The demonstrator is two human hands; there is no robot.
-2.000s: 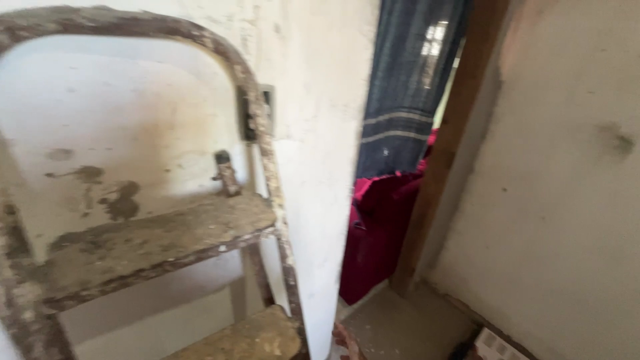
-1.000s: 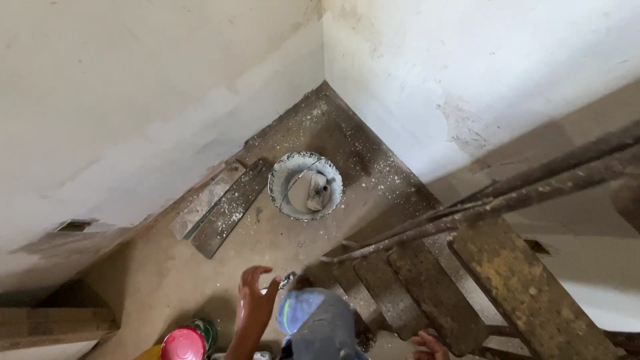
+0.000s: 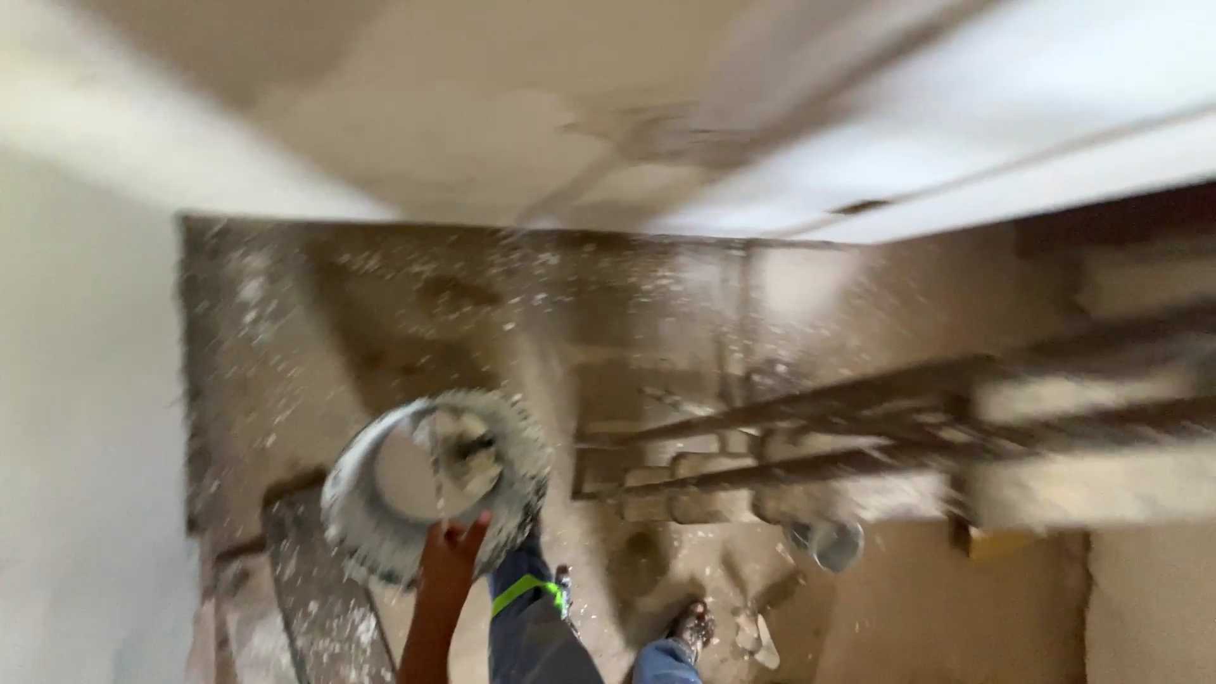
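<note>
A large paint-crusted bucket hangs or stands at lower left, with pale liquid and a lumpy pale-and-dark object in it. My left hand is at the bucket's near side, its fingers closed on the thin handle that crosses the opening. Blur hides whether the bucket touches the floor. My right hand is out of view. Just right of the bucket is my trousered leg with a bright green band; my bare foot is on the floor farther right.
A stepladder spans the right side. Near its steps stands a small grey container. A paint-spattered board lies at lower left. Pale slippers or similar items lie by my foot. Walls bound the spattered floor at left and ahead.
One second ago the bucket stood on the floor by the boards and my left hand was empty, apart from it. Now that hand holds the bucket's handle. My right hand has left the view.
</note>
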